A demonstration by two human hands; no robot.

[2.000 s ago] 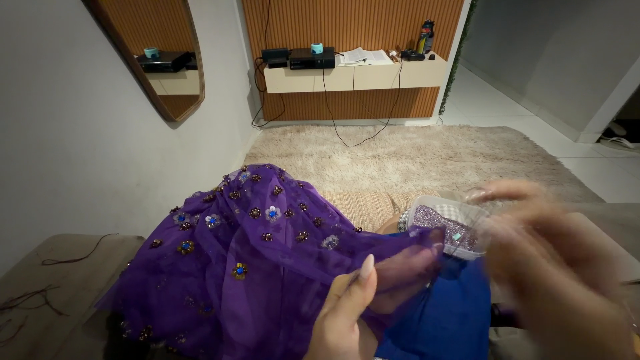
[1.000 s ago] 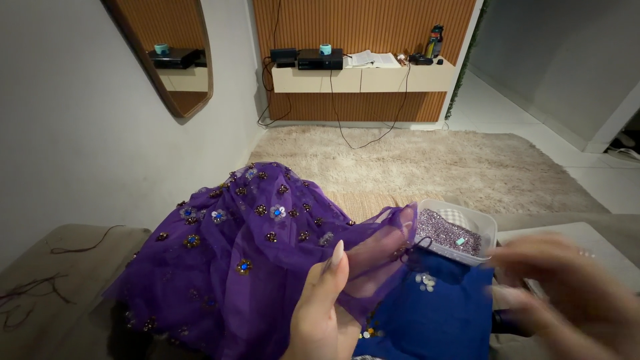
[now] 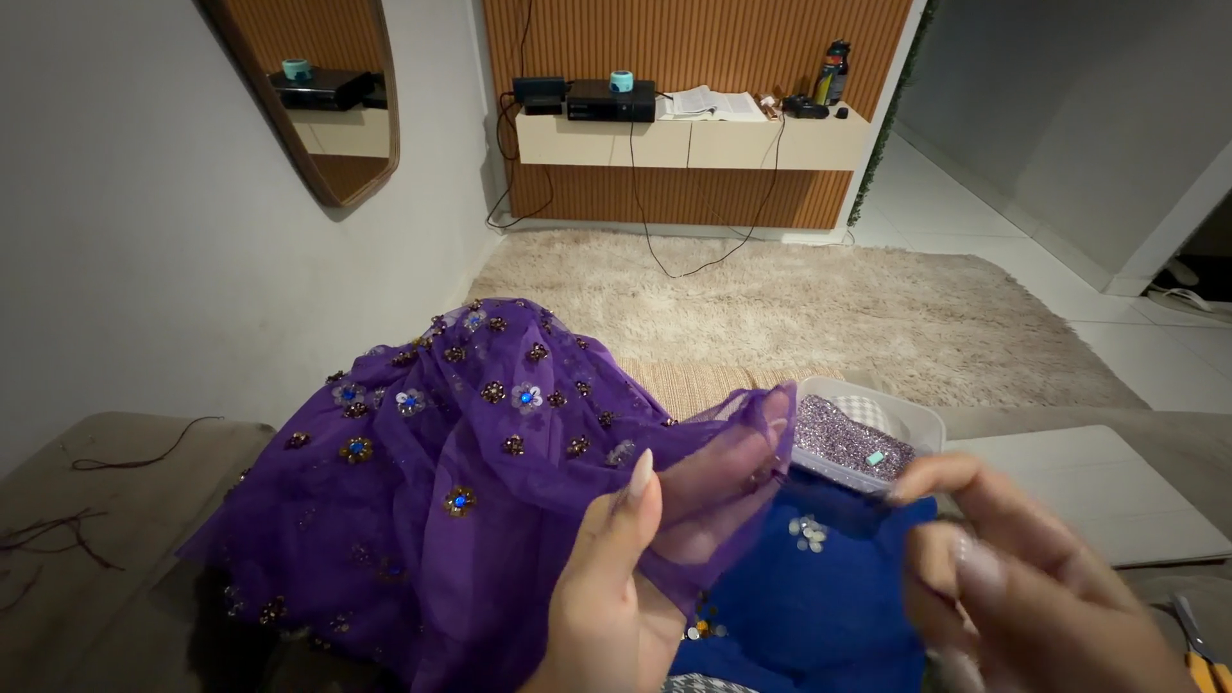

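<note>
Purple tulle fabric (image 3: 443,568) with beaded flower embellishments lies in a heap from the left to the centre. My left hand (image 3: 626,568) grips its edge, with the fingers beneath the sheer layer and the thumb on top. Right of it, my right hand (image 3: 1001,577) is blurred, its thumb and index finger bent toward each other; whether it pinches anything is unclear. Between the hands lies blue cloth (image 3: 818,597), bearing a small pile of clear sequins (image 3: 808,532) and some gold ones (image 3: 705,628). A plastic container (image 3: 929,423) behind holds a glittery purple item and checked cloth.
Loose dark threads (image 3: 67,529) lie on the sofa at left. Scissors (image 3: 1198,650) with orange handles are at the lower right edge, near a flat pale board (image 3: 1097,491). Beyond are a shaggy rug (image 3: 770,298) and a wall shelf (image 3: 597,142) with electronics, papers and a bottle.
My right hand has moved from over the plastic container to the right and lower, uncovering the container. My left hand keeps holding the purple tulle. The sequins on the blue cloth have come into view.
</note>
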